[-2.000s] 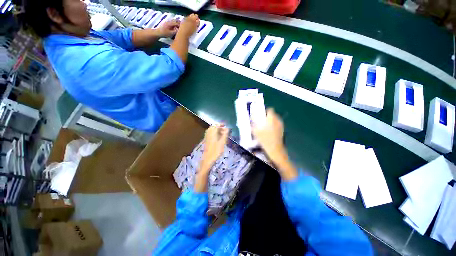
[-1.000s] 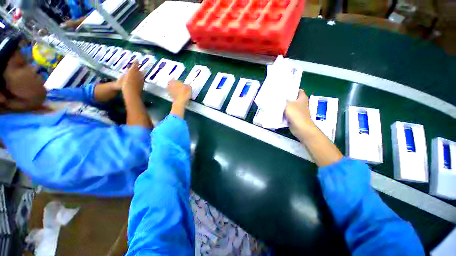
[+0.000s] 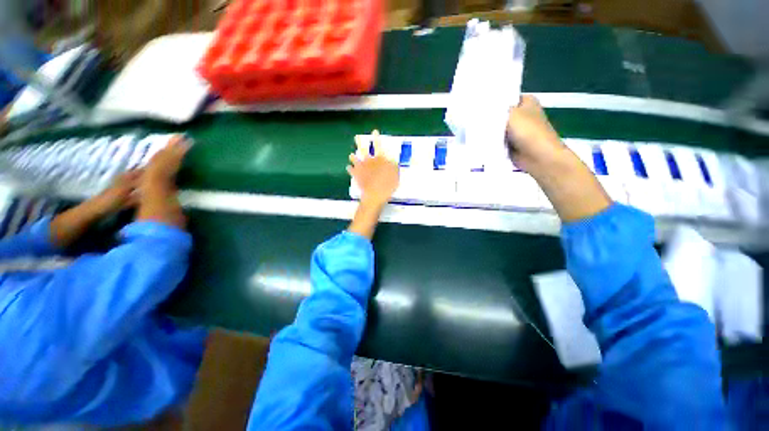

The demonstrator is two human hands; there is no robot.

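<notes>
My left hand [image 3: 373,175] has its fingers spread over the box at the left end of a tight row of white product boxes [image 3: 423,181] with dark-blue patches. The hand covers part of that box. My right hand [image 3: 531,139] grips a bundle of white card inserts [image 3: 486,84], slightly blurred, held up over the row. The bundle and right forearm hide several boxes behind them. The row stands on the green conveyor belt [image 3: 261,156].
A red tray [image 3: 295,50] and a white tray [image 3: 156,76] lie beyond the belt. Loose white cards [image 3: 569,320] lie on the near ledge at right. A worker's hands [image 3: 160,181] are at more boxes on the left. Scrap pieces [image 3: 379,391] show below the ledge.
The view has turned right. The spaced boxes near me now stand close together in a row. My left hand is at its left end; my right hand still holds the white cards.
</notes>
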